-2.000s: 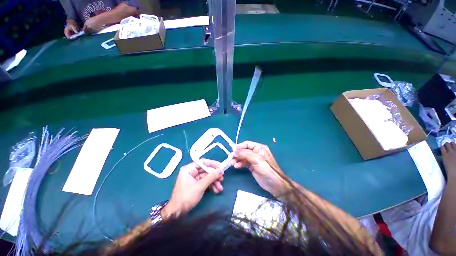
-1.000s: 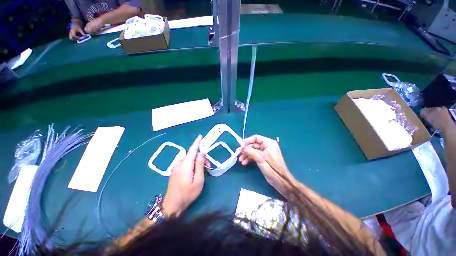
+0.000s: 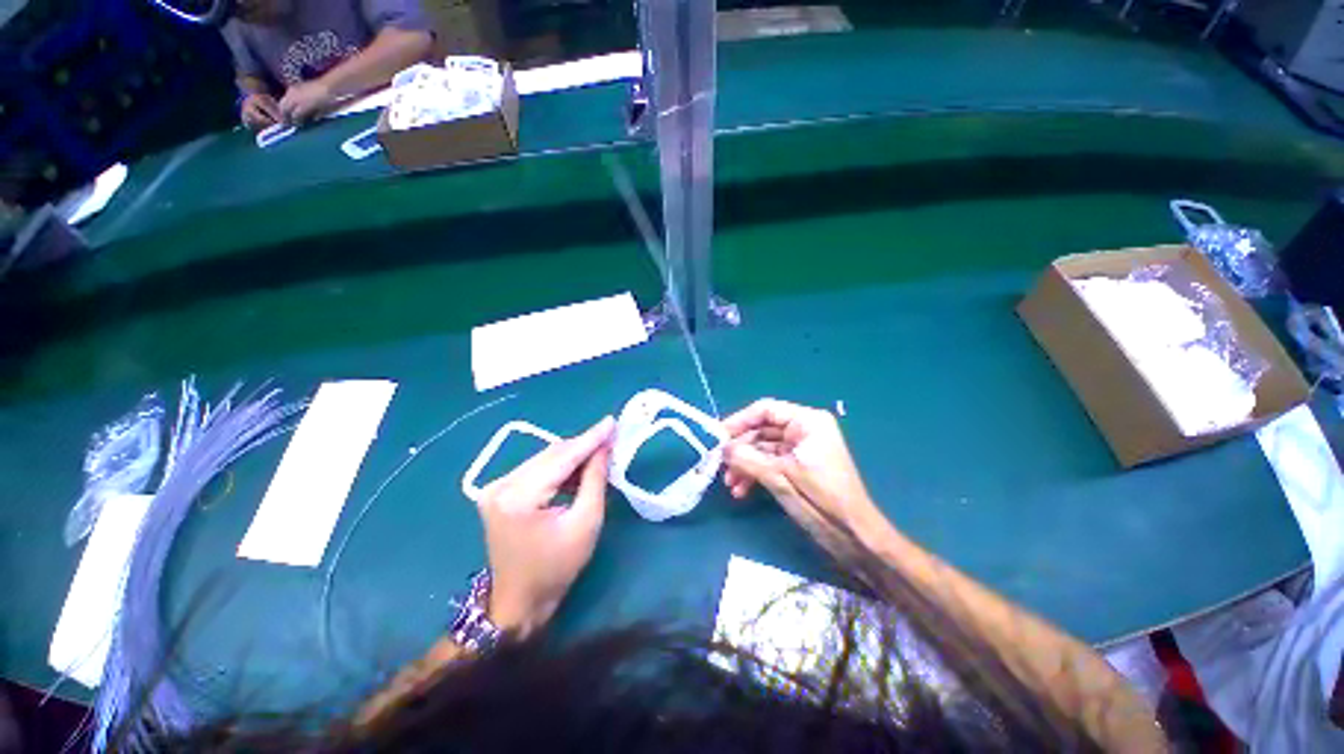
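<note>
A white rounded-square frame [image 3: 662, 502] is held just above the green bench between my two hands. My left hand [image 3: 551, 519] pinches its left edge with thumb and fingertips. My right hand [image 3: 800, 460] is at its right edge, fingertips pinched together on a thin pale strand [image 3: 687, 337] at the frame. The strand rises from there up and left, in front of the post. Whether the right fingertips also grip the frame is hard to tell. A second white frame [image 3: 473, 479] lies behind my left hand, partly hidden by it.
A metal post [image 3: 688, 192] stands ahead. White sheets [image 3: 316, 471] and a strand bundle [image 3: 154, 552] lie left. An open carton [image 3: 1092, 364] is at right. A white sheet [image 3: 749, 601] lies near my right forearm. Across the bench, a person works beside a carton [image 3: 448, 143].
The strand's free end has swung left across the post. My left hand has shifted to the frame's left edge and the frame is turned. The whole view has moved slightly.
</note>
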